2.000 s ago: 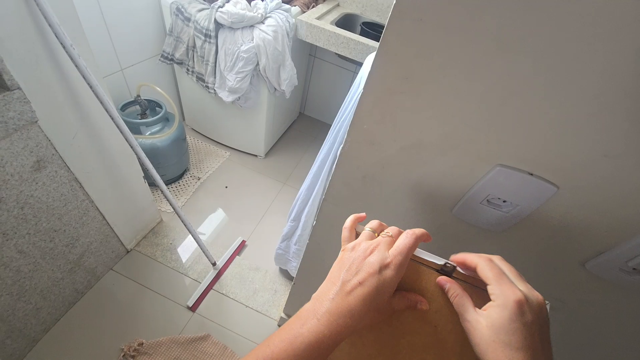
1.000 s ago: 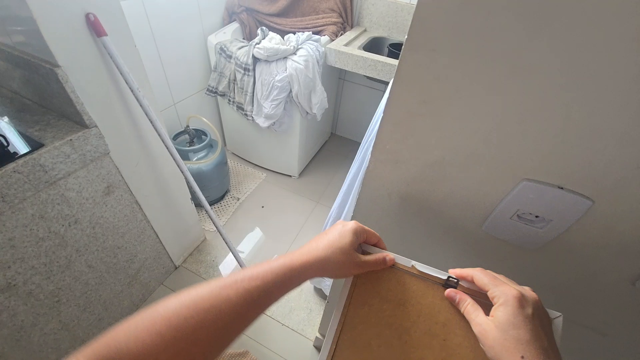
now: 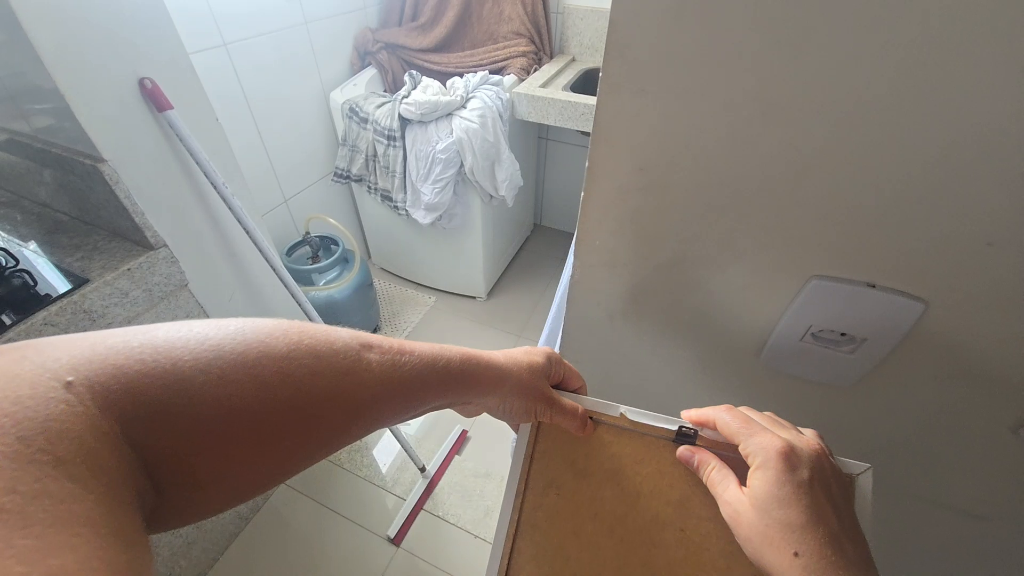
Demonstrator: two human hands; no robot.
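Observation:
A framed panel with a brown fibreboard back (image 3: 616,504) and a white frame rim stands tilted in front of me, its back facing me. My left hand (image 3: 544,390) grips the top rim near the left corner, thumb on the back side. Further right, my right hand (image 3: 780,472) holds the same rim, thumb on the board side and fingers over the top. Beside its thumb and index finger sits a small dark metal hanger or clip (image 3: 686,435) on the top edge. The panel's lower part is out of view.
A beige wall with a white socket plate (image 3: 844,330) rises behind the panel. At the left, a squeegee (image 3: 428,488) leans by a blue gas cylinder (image 3: 332,280). Further back are a white washing machine (image 3: 448,248) draped with cloths and a stone sink (image 3: 556,104).
My left hand has moved left along the rim from near the middle, and more of the panel's back shows. My right hand stays at the dark clip. The view has shifted.

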